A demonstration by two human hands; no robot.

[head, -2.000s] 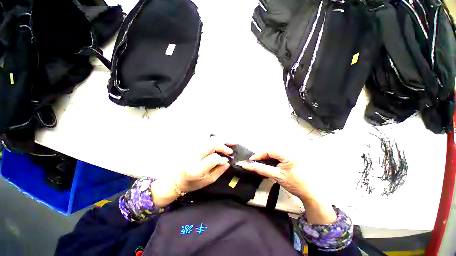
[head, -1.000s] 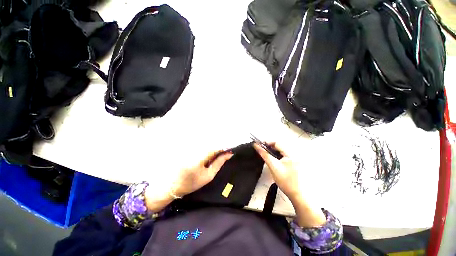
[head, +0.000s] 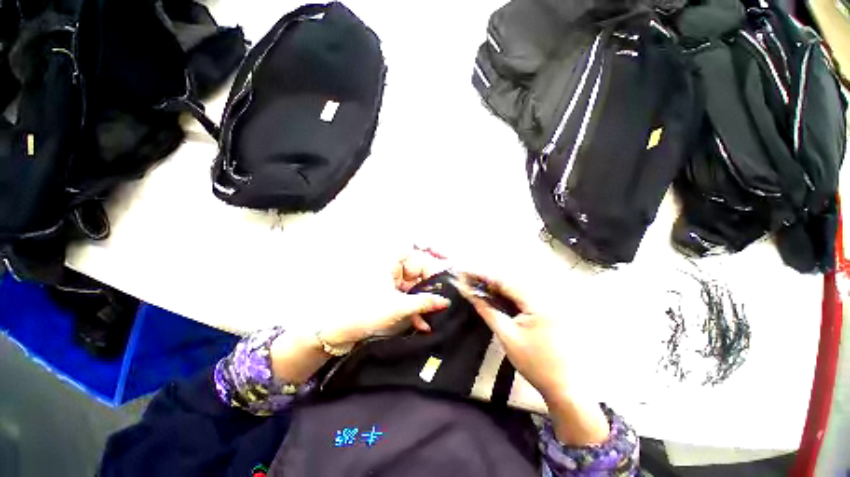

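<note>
A black fabric pouch with a small yellow label lies over the apron at the table's near edge. My left hand holds its upper edge, with the thumb on the fabric and the fingers curled beyond it. My right hand is at the same edge, close to the left fingertips. Dark thread snips show in part in the right hand, mostly hidden by the fingers. Whether the blades are open cannot be told.
One black pouch lies ahead to the left. A tangled black heap is at far left, over a blue bin. Stacked pouches are at right, with thread clippings nearer. A red table edge bounds the right.
My left fingers have moved up and right along the pouch edge to meet the right hand. The snips' tips, visible a second ago above the edge, are now at the left fingers.
</note>
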